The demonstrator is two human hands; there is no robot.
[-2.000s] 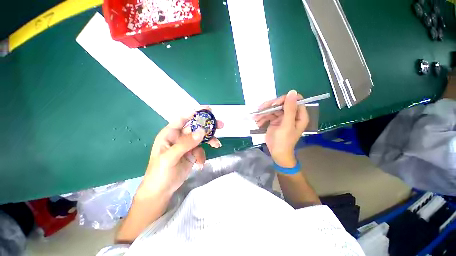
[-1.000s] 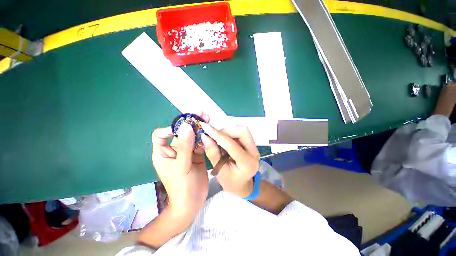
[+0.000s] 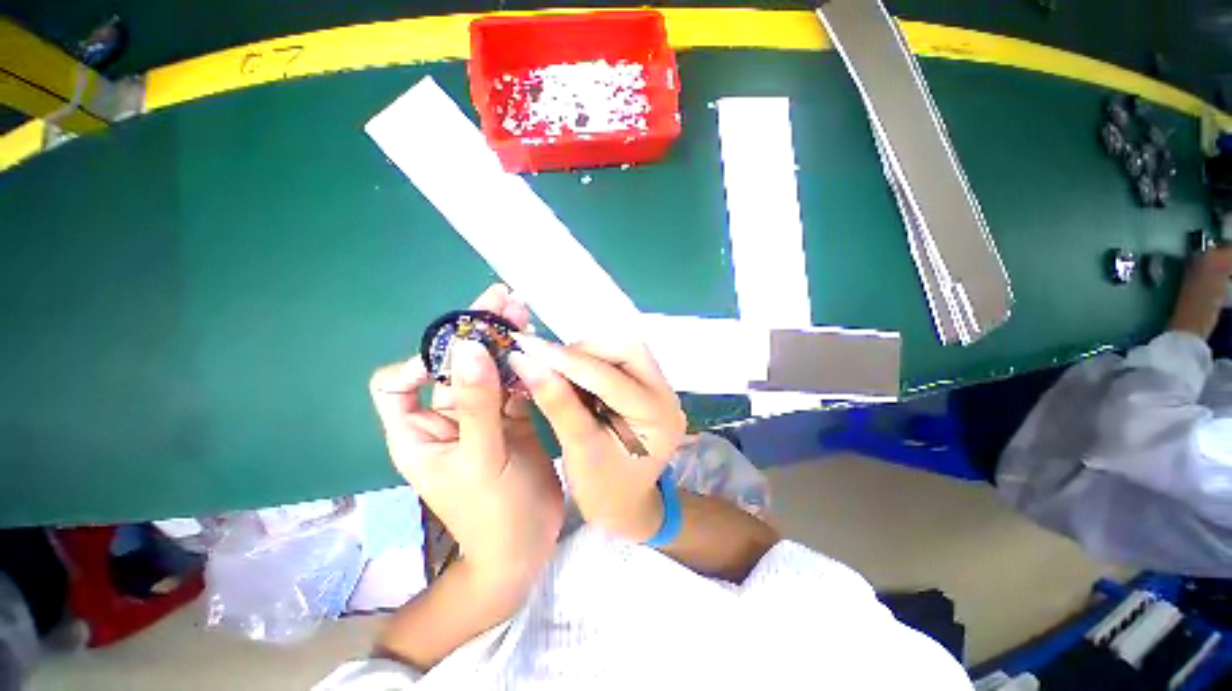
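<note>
A round circuit board assembly (image 3: 466, 332) with a dark rim and gold and orange details is held over the bench's front part. My left hand (image 3: 466, 432) grips it from the left and below, thumb on its face. My right hand (image 3: 601, 425) has its fingertips at the board's right side. The tweezers (image 3: 619, 427) lie in my right palm, mostly hidden by the fingers. White strips (image 3: 527, 236) lie at angles beyond my hands. A grey-brown piece (image 3: 834, 363) lies across their right end.
A red bin (image 3: 573, 151) of small white parts stands at the back. Stacked grey-brown strips (image 3: 932, 176) lie to the right. Dark units (image 3: 1139, 149) sit at far right, near another person's sleeve (image 3: 1128, 392). A yellow edge (image 3: 311, 58) runs behind. A clear plastic bag (image 3: 277, 574) is below left.
My right hand has come from the white strips to the board, and the tweezers have swung back into the palm. Both hands and the board are further left. The camera view has shifted.
</note>
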